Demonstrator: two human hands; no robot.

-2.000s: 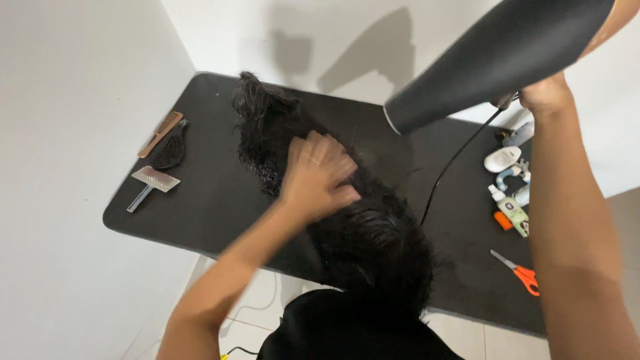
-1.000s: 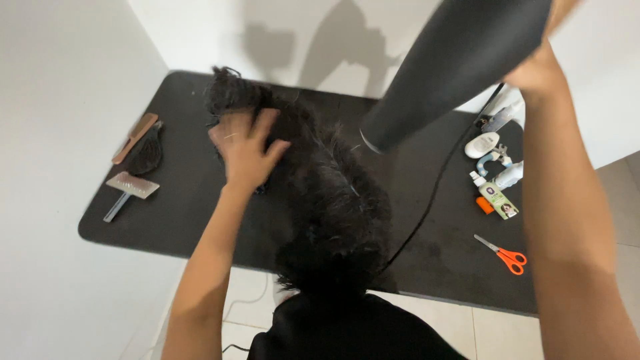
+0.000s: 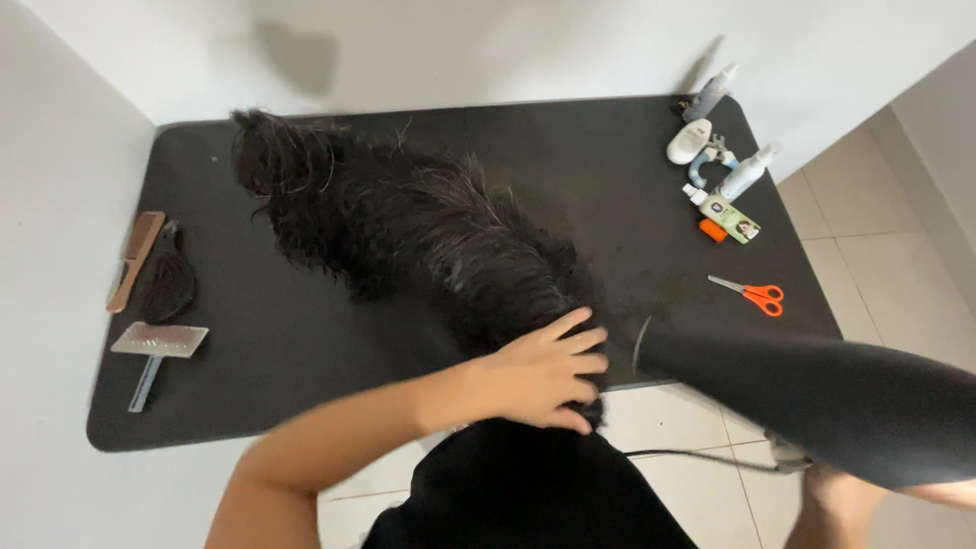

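A black, shaggy-coated dog (image 3: 457, 229) stands on a dark grooming table (image 3: 320, 358), its back toward me and one end close to my body. My left hand (image 3: 545, 374) rests with spread fingers on the fur at the near end, holding nothing. At the lower right my right hand (image 3: 839, 488) grips a large black hair dryer (image 3: 808, 396); its wide nozzle points left toward the near end of the dog. Much of the right hand is hidden behind the dryer.
A comb (image 3: 139, 255), an oval brush (image 3: 169, 282) and a slicker brush (image 3: 162, 341) lie at the left. On the right are orange-handled scissors (image 3: 751, 293), a green-labelled bottle (image 3: 730, 217), a white bottle (image 3: 688, 141), spray bottles (image 3: 746, 174) and blue-handled clippers (image 3: 705, 164). A cord (image 3: 694, 456) hangs below.
My left hand has moved from the fur near the dog's far end to its near end. The hair dryer has come down from the upper right to the lower right.
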